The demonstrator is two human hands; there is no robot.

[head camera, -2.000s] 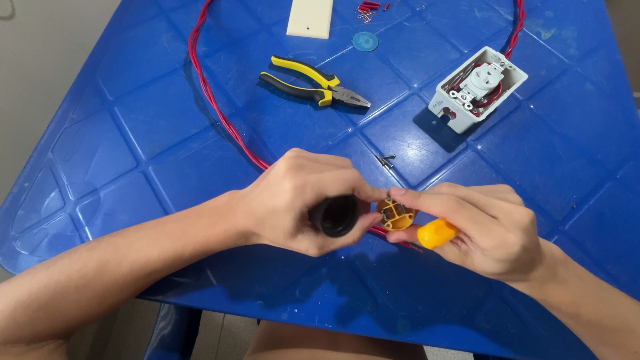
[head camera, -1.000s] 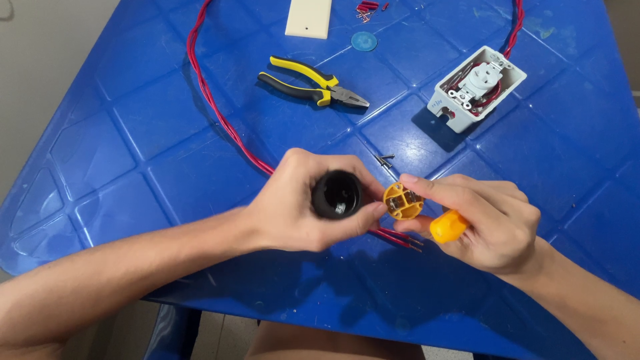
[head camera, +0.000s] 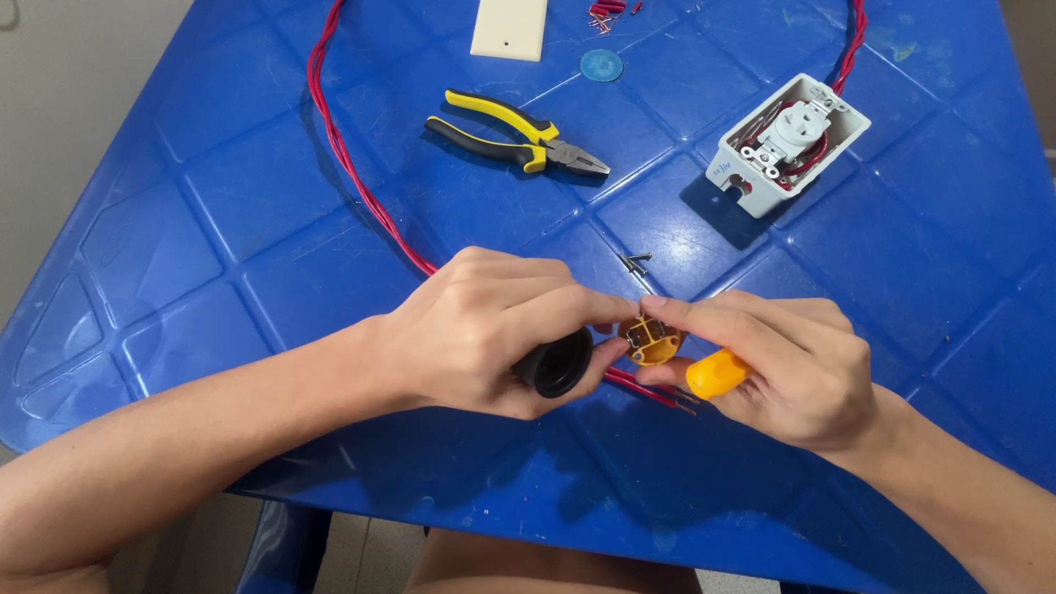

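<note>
My left hand [head camera: 503,338] holds a black round plug cover [head camera: 564,363] in its curled fingers, its hollow end facing up. Thumb and forefinger of that hand also touch a round yellow plug insert [head camera: 654,340] with metal terminals inside. My right hand [head camera: 784,363] grips the insert's other side with its fingertips and keeps a yellow-handled tool [head camera: 716,374] in the palm; the tool's far end is hidden. Below the insert, a twisted red electrical cable [head camera: 371,202] ends in bare copper strands on the blue table, passing behind my left hand.
Combination pliers [head camera: 528,136] with yellow and black handles lie beyond my hands. A white outlet box [head camera: 788,144] with a socket stands at the right. Small dark screws [head camera: 635,263], a cream cover plate [head camera: 509,29] and red insulation scraps [head camera: 608,10] lie on the blue plastic table [head camera: 272,289].
The black cover has tilted in my left hand since a second ago, and the left fingertips have moved onto the yellow insert's upper edge.
</note>
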